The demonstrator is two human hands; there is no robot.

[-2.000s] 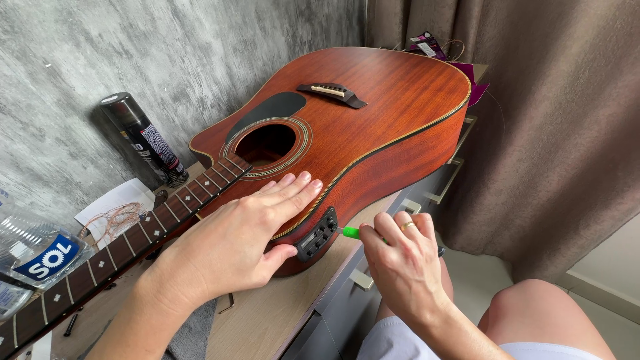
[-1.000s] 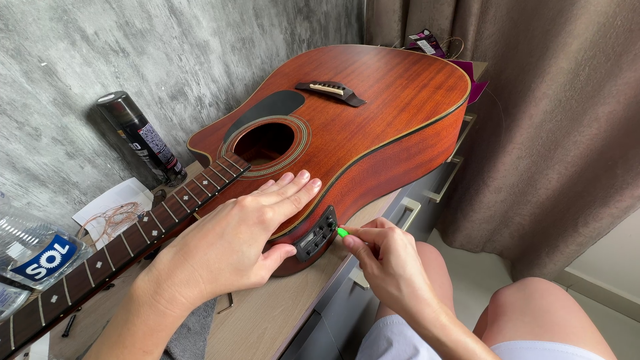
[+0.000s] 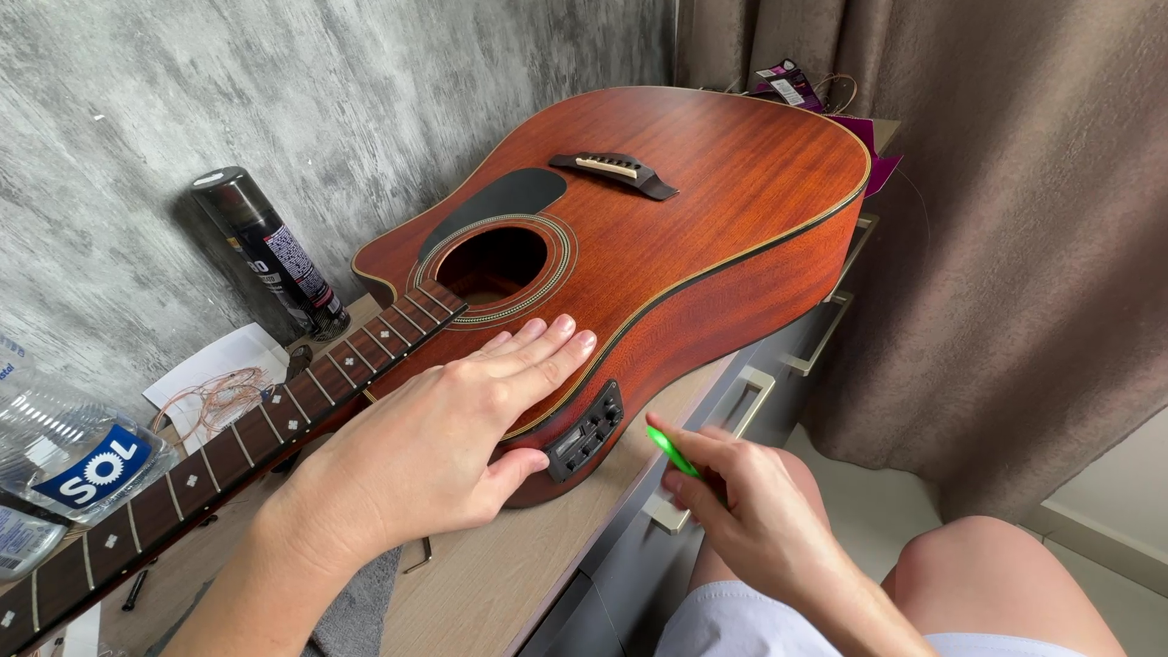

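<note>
An unstrung acoustic guitar [image 3: 721, 173] with a reddish-brown wooden body lies face up, its neck running to the lower left. My left hand [image 3: 438, 429] rests on the guitar's top near the edge, fingers flat and thumb over the side by the black preamp panel [image 3: 586, 433]. In my right hand [image 3: 753, 511] is a slim bright green tool [image 3: 672, 449], held between thumb and fingers a short way right of the panel and apart from it. The tool's working tip cannot be made out. A dark bridge [image 3: 613, 173] with a pale saddle sits on the top.
Left of the guitar are a black spray can [image 3: 269, 251] leaning at the wall, plastic bottles [image 3: 73, 438], coiled strings [image 3: 219, 397] on white paper, a hex key [image 3: 420, 555] and grey cloth [image 3: 356, 607]. Drawer handles [image 3: 753, 401] project below the tabletop; a curtain [image 3: 985, 228] hangs at right.
My right hand has drawn back from the preamp panel with the green tool, which was at the panel's edge in the earlier frames. My left hand stays on the guitar.
</note>
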